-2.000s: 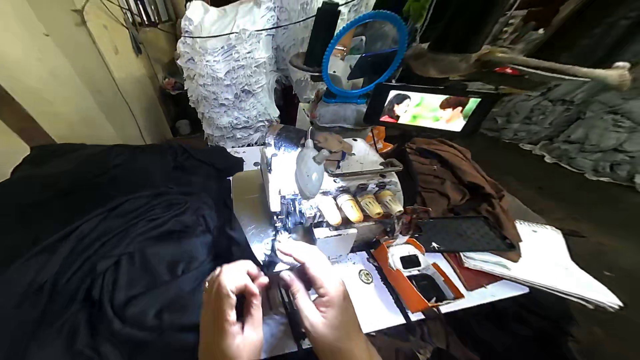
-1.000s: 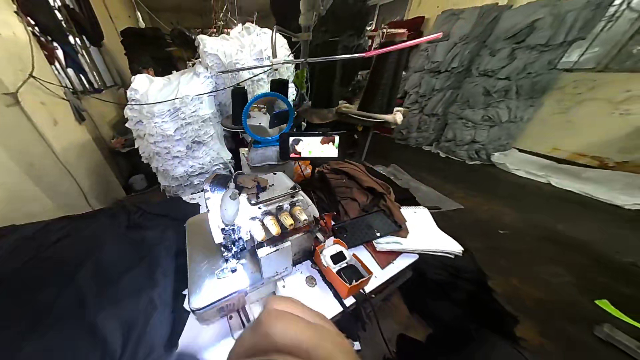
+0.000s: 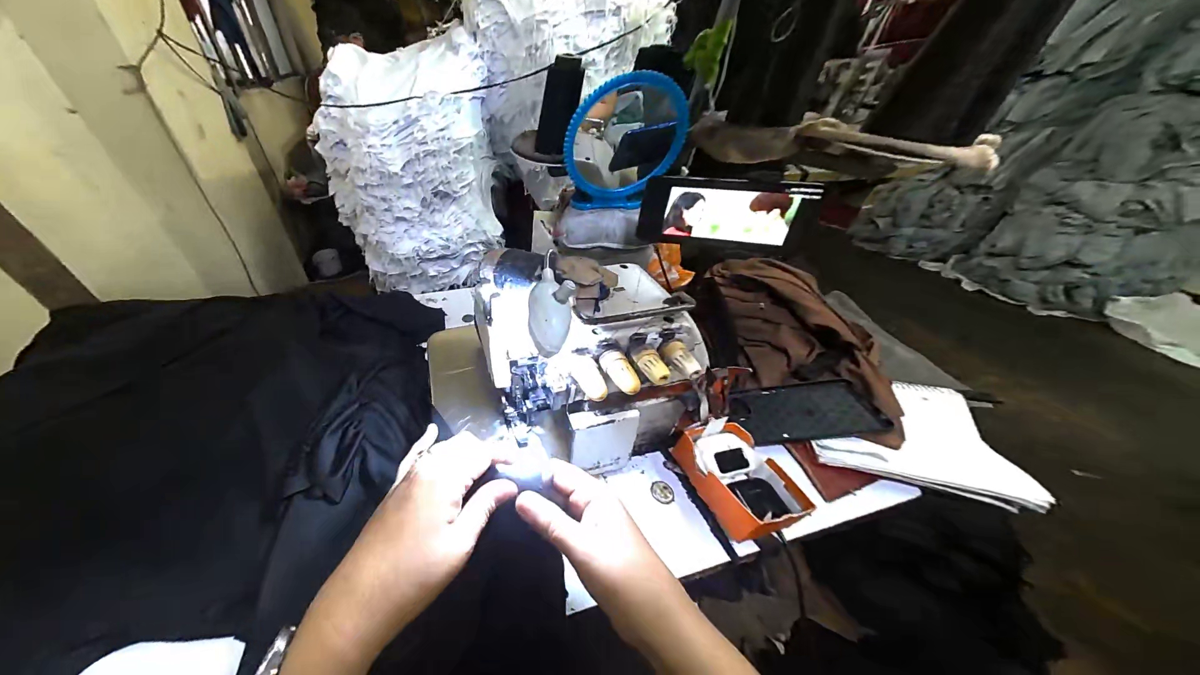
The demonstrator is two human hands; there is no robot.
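Both hands meet just in front of the needle area of an overlock sewing machine (image 3: 525,375), under its bright lamp. My left hand (image 3: 450,497) and my right hand (image 3: 586,520) pinch a dark piece of fabric (image 3: 523,469) between thumbs and fingers; glare washes out its upper edge. Dark cloth hangs below the hands. Yellowish tension dials (image 3: 619,371) line the machine's front. Left of the machine lies a large heap of black fabric (image 3: 187,450).
Right of the machine are an orange box (image 3: 750,525) holding a white smartwatch, a dark phone (image 3: 811,412), a notebook (image 3: 937,445) and brown cloth (image 3: 787,328). Behind stand a blue-framed mirror (image 3: 570,141), a lit screen (image 3: 731,214) and white fabric stacks (image 3: 403,169).
One second ago the view was turned and only one blurred hand showed low in front of the machine. Now both hands are together at its front with dark fabric between them.
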